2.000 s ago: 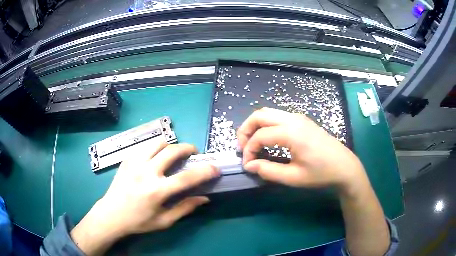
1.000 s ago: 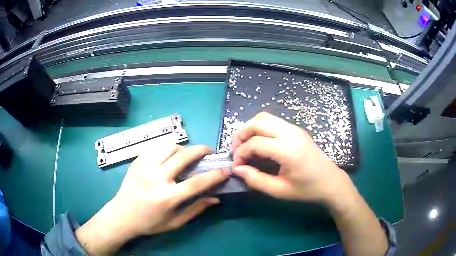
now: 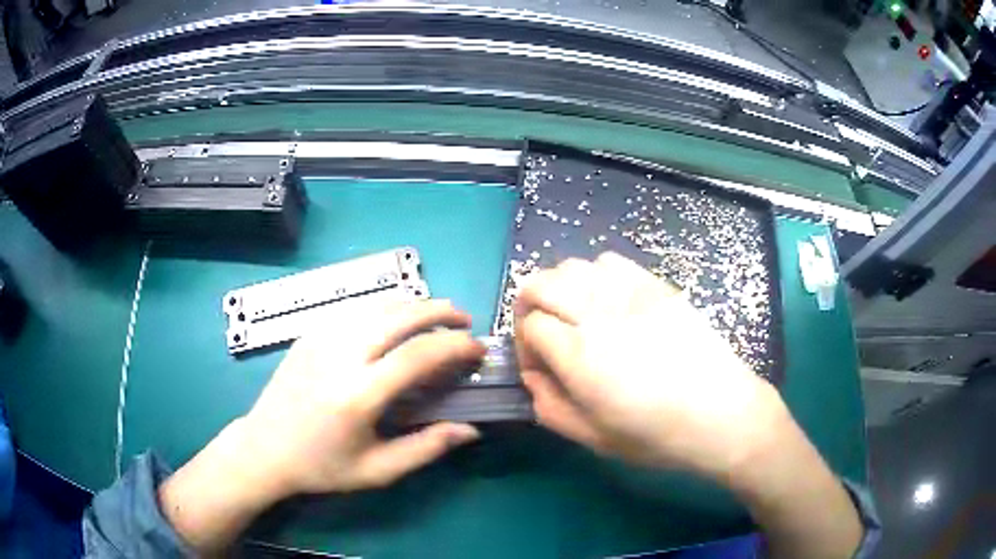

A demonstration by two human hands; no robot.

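Observation:
A stack of dark housings lies in front of me, mostly covered by both hands. My left hand grips its left part, thumb on the near side and fingers over the top. My right hand is bent over its right part at the tray's near left corner; its fingertips are hidden, so I cannot tell if they pinch a fastener. A small bright fastener shows on the top near my left fingertips. The black parts tray holds scattered bright fasteners. A single silvery housing lies left of the tray.
Two dark housing stacks stand at the back left. Metal conveyor rails run behind the green mat. A whitish plastic piece lies right of the tray. Grey machine framing is at the right. A blue sleeve shows at the left edge.
The view has shifted, so the bench things sit slightly further right. My right hand has turned, its knuckles now covering its fingertips. My left hand stays on the stack.

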